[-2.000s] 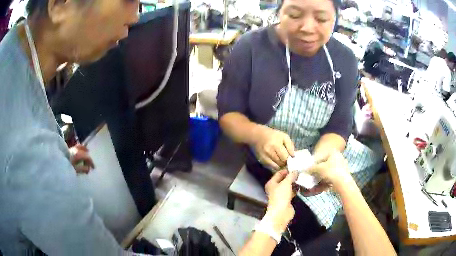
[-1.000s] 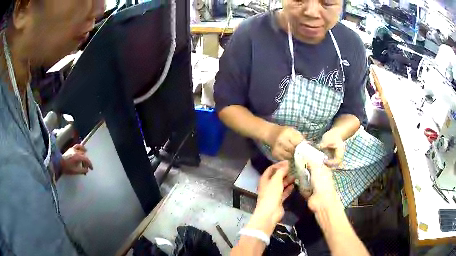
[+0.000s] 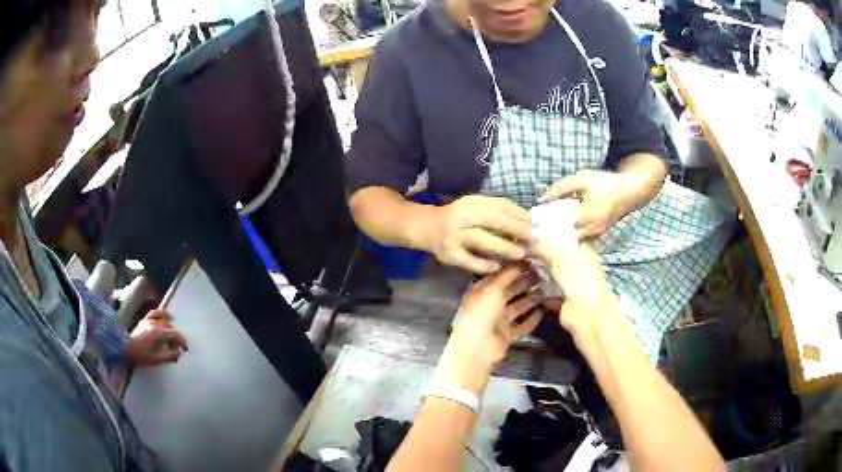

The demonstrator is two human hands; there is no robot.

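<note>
A small white item (image 3: pixel 556 221), like folded paper or cloth, is held between the wearer's hands and those of a person seated opposite. My right hand (image 3: pixel 574 277) is closed on its lower edge, fingers pointing away from me. My left hand (image 3: pixel 499 313) is just left of it and below, fingers spread and bent, close to the other person's fingers; whether it touches the item is hidden. A white band is on my left wrist. The other person's two hands are at the item's left and upper right sides.
Black bundles (image 3: pixel 535 433) with white slips lie on the low side table (image 3: pixel 355 378) below my arms. A person stands at far left, a hand on a grey panel (image 3: pixel 217 369). A white machine table (image 3: pixel 739 175) with a sewing machine is at right. A blue bin (image 3: pixel 402 258) stands behind.
The view has shifted, and the other person leans closer. The white item has moved up in the picture with my right hand. My left hand's fingers have spread near it.
</note>
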